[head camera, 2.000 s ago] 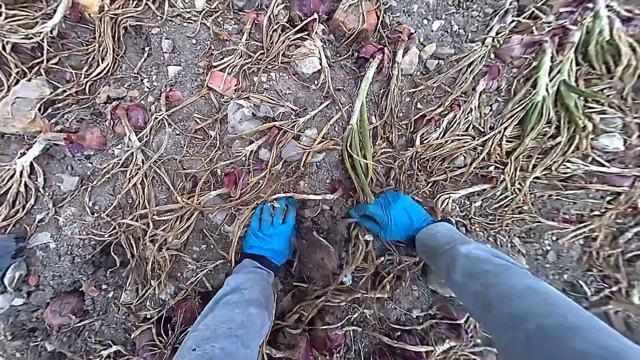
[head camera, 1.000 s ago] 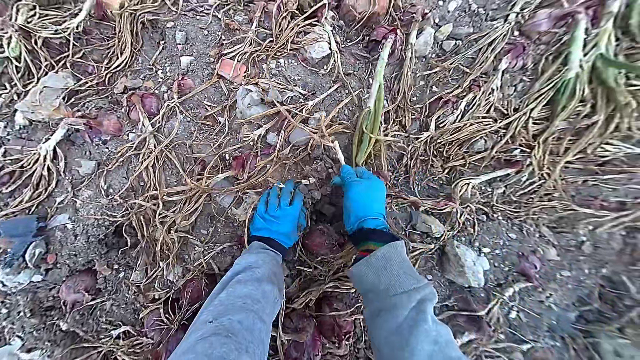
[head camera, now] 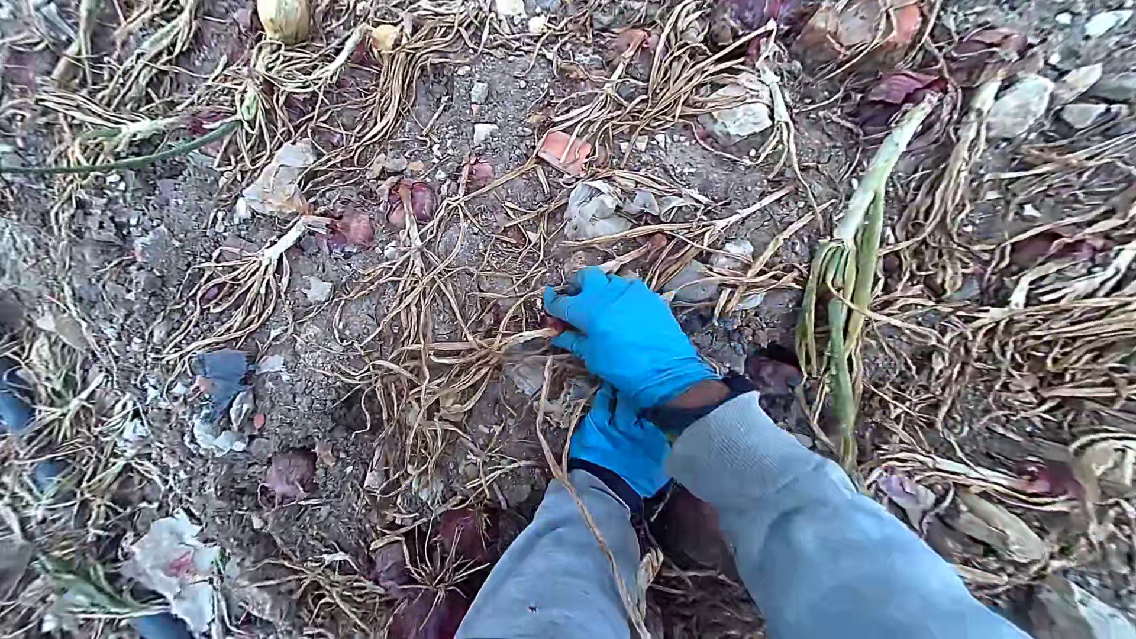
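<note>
My right hand (head camera: pixel 626 333), in a blue glove, is closed on a red onion (head camera: pixel 556 326), of which only a small part shows between thumb and fingers. Dry tan leaves (head camera: pixel 470 351) spread left from it over the soil. Under my right wrist lies my left hand (head camera: pixel 621 444), also gloved in blue; its fingers are hidden, so what it touches cannot be told. Several red onions (head camera: pixel 463 532) sit in the soil below and to the left of my left wrist. To the right of my hands lies a green onion stalk (head camera: pixel 843 284).
Stony soil carries more red onions (head camera: pixel 413 202) with withered tops, an orange brick fragment (head camera: pixel 564 152) and pale stones (head camera: pixel 596 211). A yellowish onion (head camera: pixel 284 19) is at the top left. Thick dry leaves (head camera: pixel 1047 355) cover the right side. A whitish scrap (head camera: pixel 177 568) lies at the lower left.
My hands were side by side; now my right hand has crossed over the left and closed on an onion. The view has shifted somewhat.
</note>
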